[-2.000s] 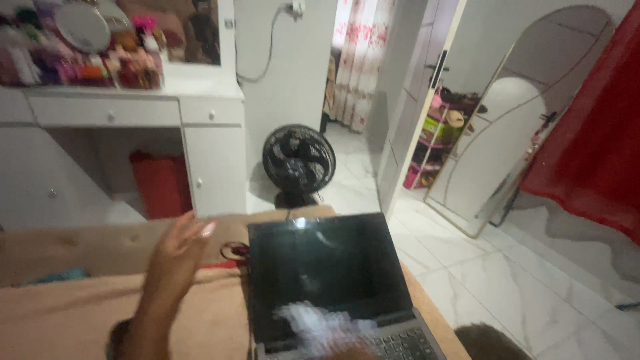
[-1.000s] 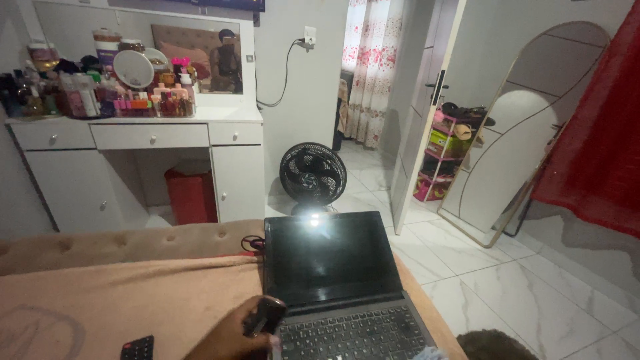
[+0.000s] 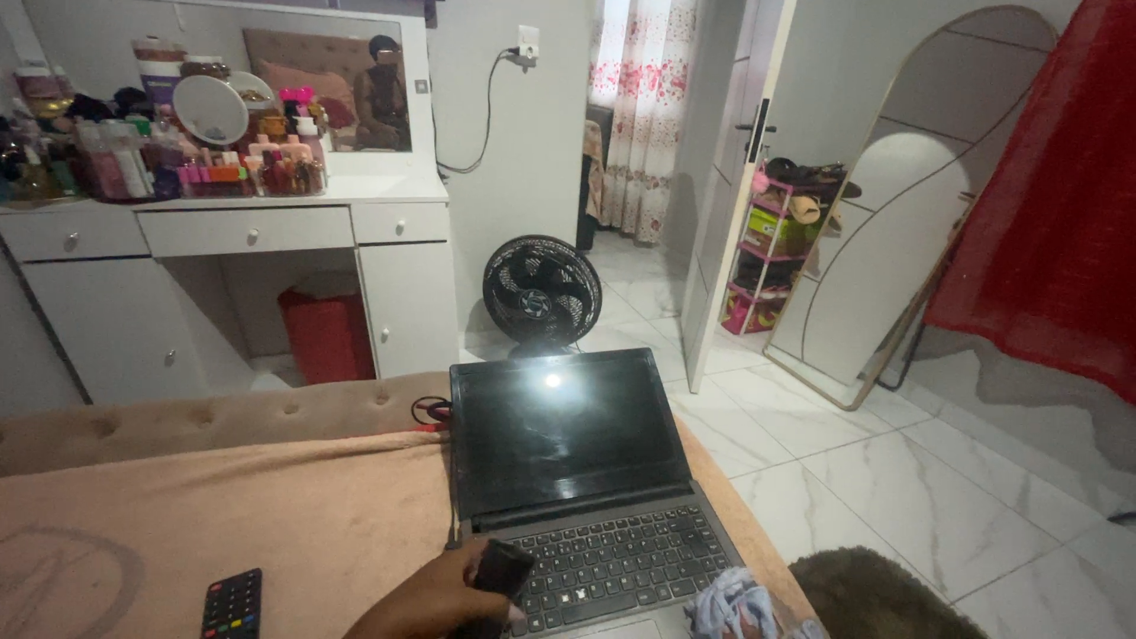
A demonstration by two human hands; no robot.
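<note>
An opened laptop (image 3: pixel 572 435) with a dark screen lies on the peach blanket (image 3: pixel 293 524). My left hand (image 3: pixel 435 595) is closed around a black object (image 3: pixel 504 568), perhaps a phone or remote, over the left edge of the keyboard. At the laptop's lower right corner, a crumpled light grey-blue cloth (image 3: pixel 732 603) is held in my right hand (image 3: pixel 741 628), which is mostly hidden by it and cut off by the frame. A black remote control (image 3: pixel 232 603) with coloured buttons rests on the blanket at the left.
Behind the bed's tufted edge (image 3: pixel 231 415) stand a white dressing table (image 3: pixel 253 229) with cosmetics and a black fan (image 3: pixel 541 291). A cable runs along the laptop's left side. To the right are an open door, a shoe rack (image 3: pixel 763 248), a leaning mirror (image 3: pixel 887 213) and a dark rug (image 3: pixel 874 595).
My left hand, raised and seemingly empty two seconds ago, is now down at the keyboard around the black object. The cloth has moved from the screen's lower part to the laptop's lower right corner.
</note>
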